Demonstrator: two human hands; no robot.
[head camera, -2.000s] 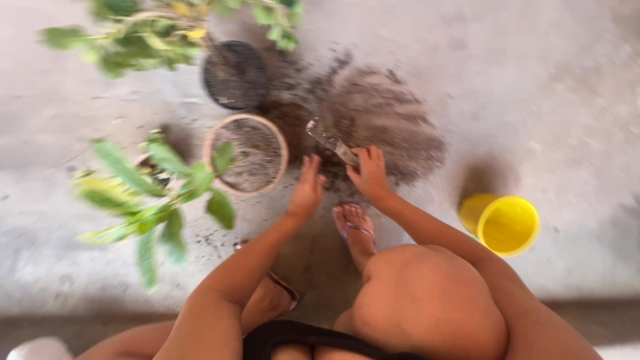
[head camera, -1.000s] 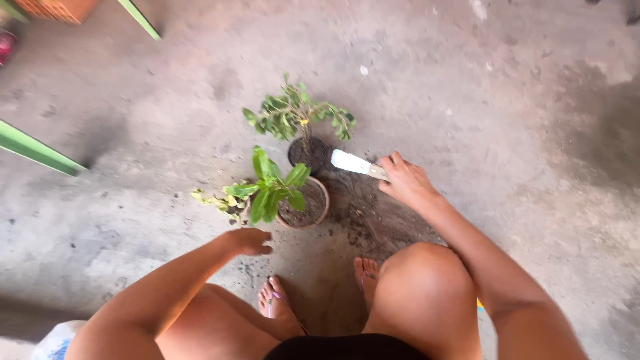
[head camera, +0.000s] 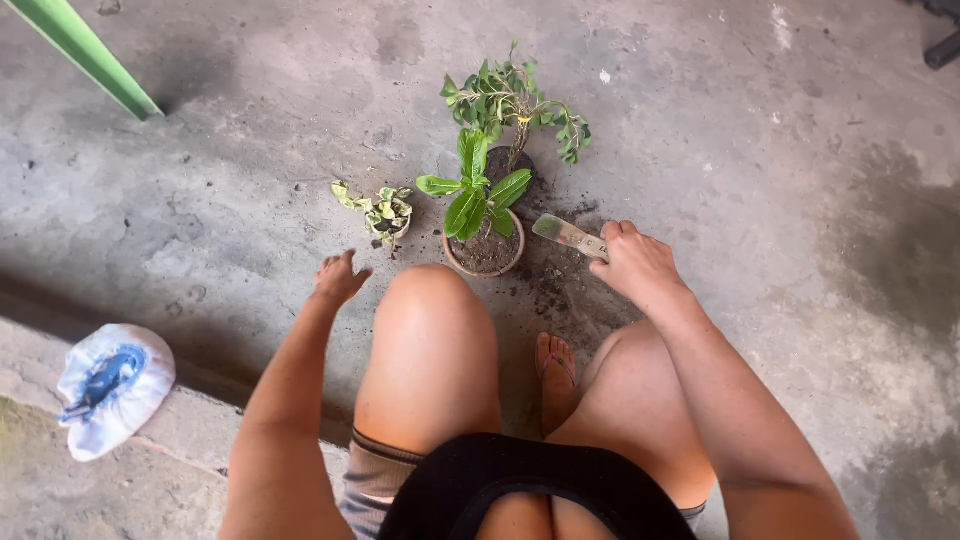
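Observation:
My right hand (head camera: 637, 259) grips the handle of a flat scoop-like hand tool (head camera: 562, 231), its blade pointing left above loose dark soil on the floor. Nothing is in my left hand (head camera: 340, 279), which hovers with fingers apart just below a small variegated plant (head camera: 386, 210) in a little white pot. Between the hands, a round terracotta-coloured pot (head camera: 486, 271) holds soil and a broad-leaved green plant (head camera: 472, 202). Close behind it stands a dark pot (head camera: 501, 159) with a bushy, small-leaved plant (head camera: 495, 97) that has a yellow tie on its stem.
Spilled soil (head camera: 559, 281) lies on the concrete floor right of the pots. A green metal leg (head camera: 90, 56) stands at upper left. A white and blue cloth bundle (head camera: 120, 390) rests on the concrete ledge (head camera: 187, 435) at lower left. A dark object (head camera: 943, 51) shows at upper right.
The view has shifted strongly. My right hand now holds the tool lower, beside the terracotta-coloured pot; one second ago its blade was by the dark pot. The yellow container seen two seconds ago is out of view.

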